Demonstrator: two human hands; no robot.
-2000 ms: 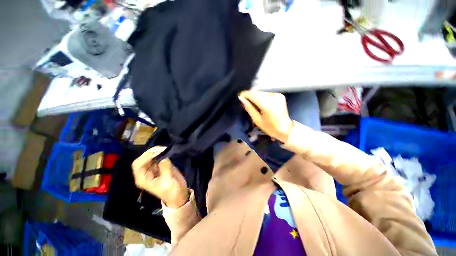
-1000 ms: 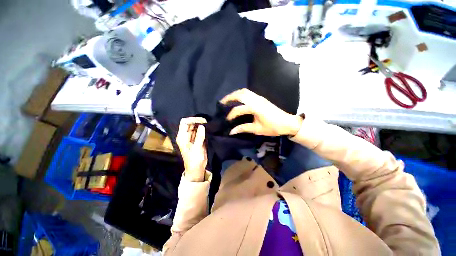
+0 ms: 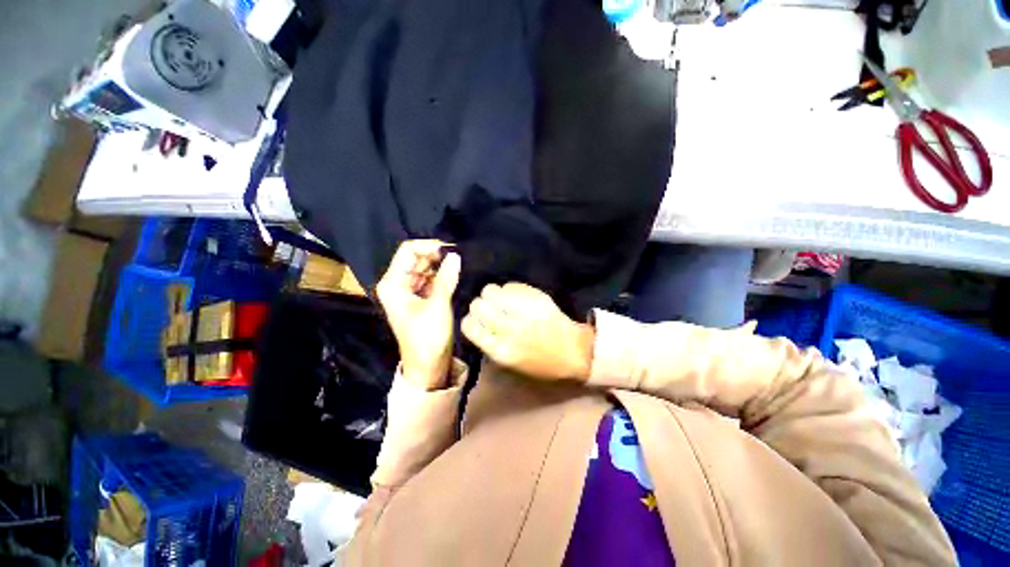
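A large black garment (image 3: 443, 122) lies over the white table and hangs over its front edge towards my lap. My left hand (image 3: 421, 294) pinches the garment's near edge between thumb and fingers. My right hand (image 3: 521, 330) is close beside it, lower and to the right, with its fingers curled in at the garment's near edge. The fingertips of my right hand are partly hidden, but they appear to hold the cloth.
Red-handled scissors (image 3: 941, 161) and small snips (image 3: 875, 91) lie on the white table (image 3: 764, 144) at right. A grey-white machine end (image 3: 194, 66) stands at left. Below are a black bin (image 3: 321, 382), a blue crate with bundles (image 3: 138, 332) and a blue crate with white pieces (image 3: 975, 399).
My right hand has moved down off the garment's top and curled near my left hand. The garment now spreads flatter and hangs lower over the table edge. The view has shifted.
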